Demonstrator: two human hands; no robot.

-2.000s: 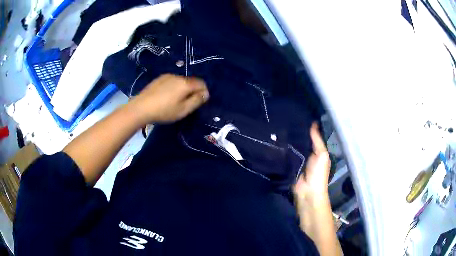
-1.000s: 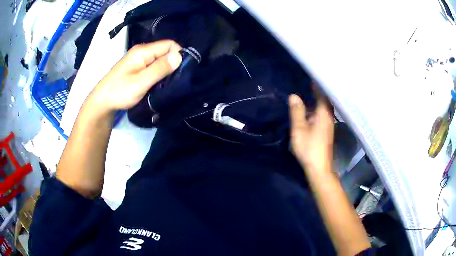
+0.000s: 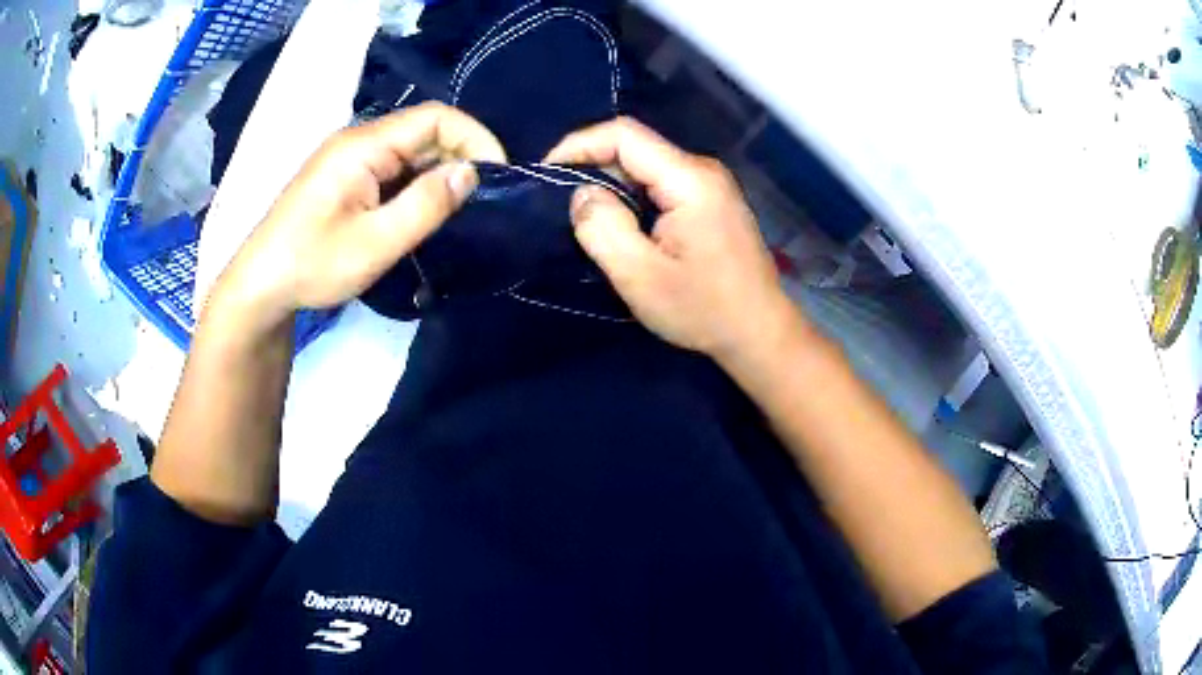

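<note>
A dark navy garment (image 3: pixel 541 99) with white double topstitching lies bundled on my lap, up against the table edge. A curved double stitch line shows on its upper part. My left hand (image 3: pixel 382 198) pinches a stitched edge of it between thumb and fingers. My right hand (image 3: pixel 672 231) pinches the same edge a little to the right, and a short stretch of white-stitched edge shows between both hands. The fingers hide part of the cloth. The pale bow and most of the buttons do not show.
A white table (image 3: pixel 910 172) with a ruler-marked edge curves along the right. Yellow-handled shears (image 3: pixel 1171 288) lie on it at the far right. A blue lattice basket (image 3: pixel 165 264) with pale and dark pieces stands at the upper left. A red stool-like object (image 3: pixel 53 468) is at the lower left.
My right hand has moved up and left from the garment's right side and now grips the edge beside my left hand. The garment has been shifted and folded, hiding the bow and showing the curved stitching.
</note>
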